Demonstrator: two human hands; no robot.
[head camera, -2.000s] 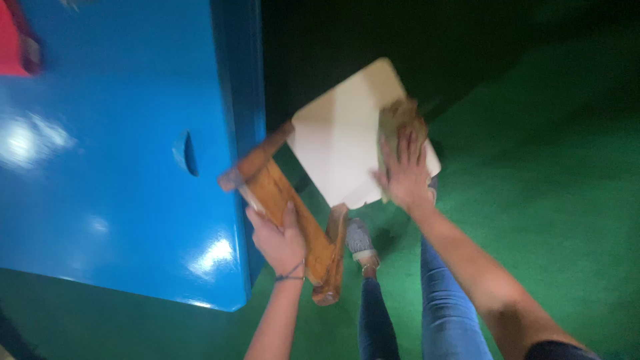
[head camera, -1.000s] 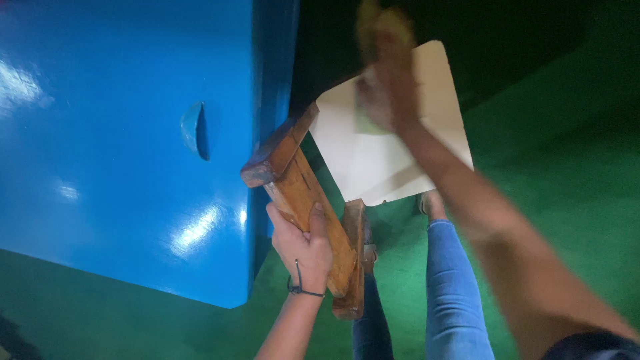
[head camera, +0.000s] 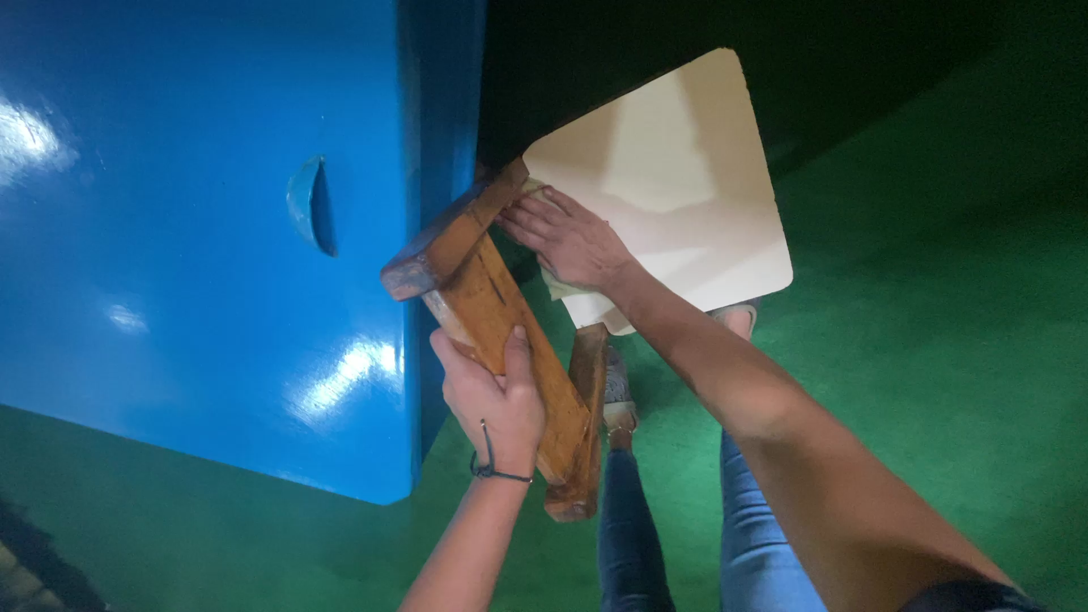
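Note:
A wooden chair is tilted beside a blue surface, its wooden backrest (head camera: 518, 340) toward me and its cream seat (head camera: 680, 187) beyond. My left hand (head camera: 497, 395) grips the backrest's board, thumb on the near face. My right hand (head camera: 574, 238) lies flat, fingers extended, on a pale yellowish cloth (head camera: 557, 287) at the seat's edge near the backrest. The cloth is mostly hidden under the palm and fingers. Both the chair's wooden side posts show, one by the blue edge, the other near my foot.
A glossy blue table or cabinet (head camera: 212, 340) with a half-round recess or handle (head camera: 313, 206) fills the left side. The chair's upper post overlaps its edge. My feet in grey shoes (head camera: 618, 382) stand on the green floor (head camera: 918, 357), just below the seat.
My right hand, with the cloth, has moved from the seat's far side to its edge by the backrest. My left hand keeps its hold on the backrest.

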